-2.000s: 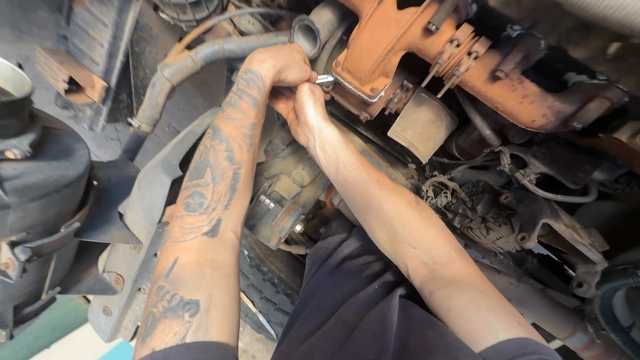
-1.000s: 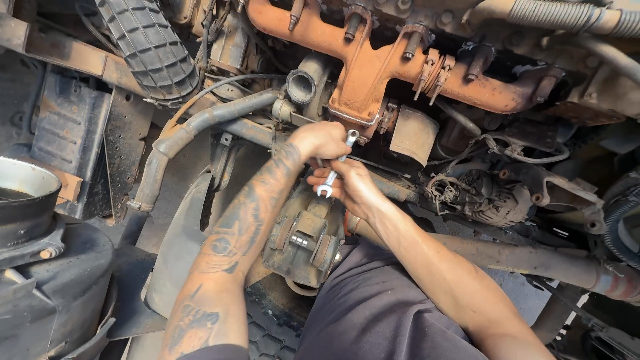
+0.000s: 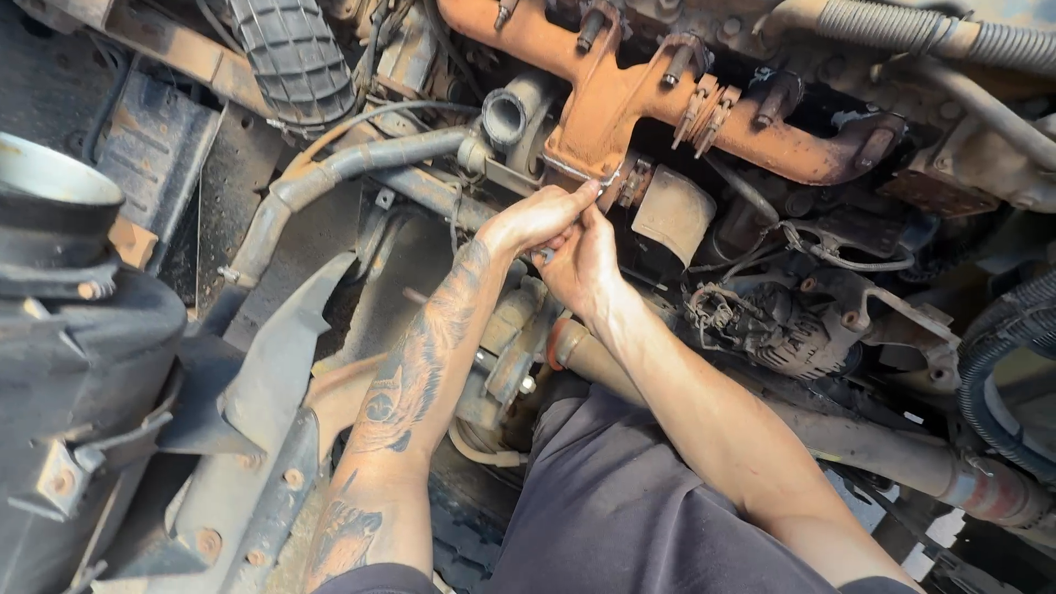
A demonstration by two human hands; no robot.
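Both hands meet just below the flange of a rusty orange exhaust manifold on an engine. My left hand reaches up with its thumb and finger at the lower edge of the flange. Touching it from the right, my right hand has its fingertips curled beneath that same edge. A small part of a metal wrench shows between the palms; the rest is hidden by the fingers, so which hand bears it is unclear. A pale curved metal shield is to the right of the hands.
An open pipe end and a grey bent pipe lie left of the manifold. A ribbed black hose is at upper left. A large black canister stands at far left. An alternator and loose wiring are on the right.
A second ago the silver wrench showed plainly between both hands; now the hands cover most of it. The hands have closed in at the manifold flange's lower edge.
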